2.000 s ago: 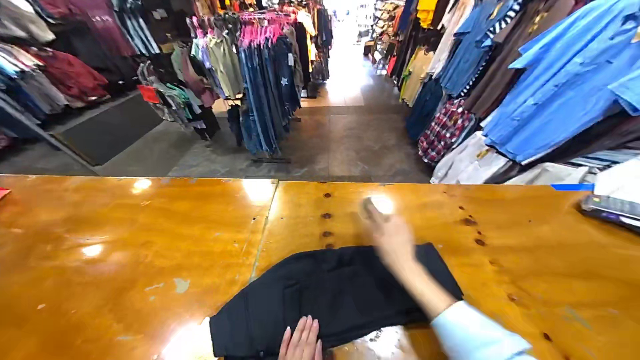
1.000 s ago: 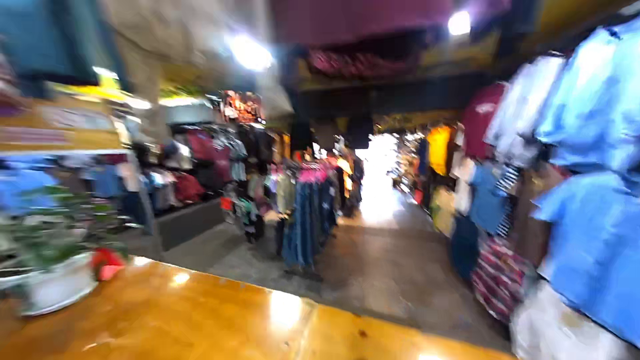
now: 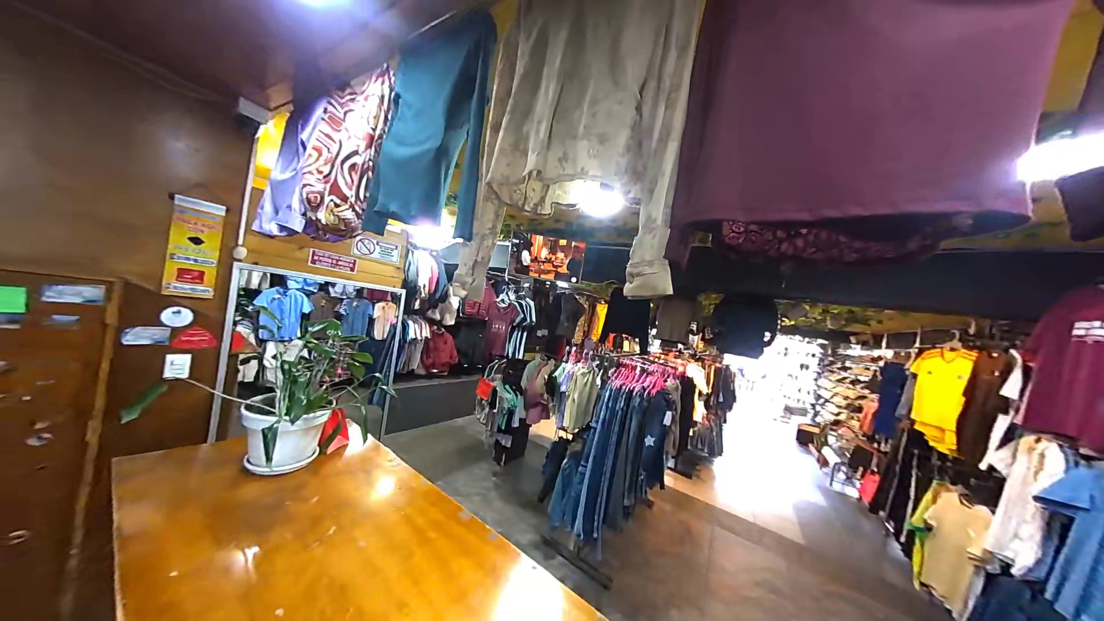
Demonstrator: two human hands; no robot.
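Note:
Neither of my hands shows in the head view, so what they hold or touch is hidden. The glossy wooden counter (image 3: pixel 345 535) fills the lower left. At its far end a leafy plant stands in a white plastic pot (image 3: pixel 285 435) on a saucer, with a red object (image 3: pixel 335 429) beside it. The dark folded garment is out of view.
Overhead hang a purple garment (image 3: pixel 854 112), a beige long-sleeved top (image 3: pixel 586 103) and a teal garment (image 3: pixel 431 129). Beyond the counter's edge stands a rack of jeans (image 3: pixel 617 457). Shirts hang at the right, including a yellow one (image 3: pixel 942 388). A wooden wall (image 3: pixel 103 172) rises at left.
The view has swung up and to the left. Both hands and the dark garment on the counter, seen two seconds ago, have left the picture.

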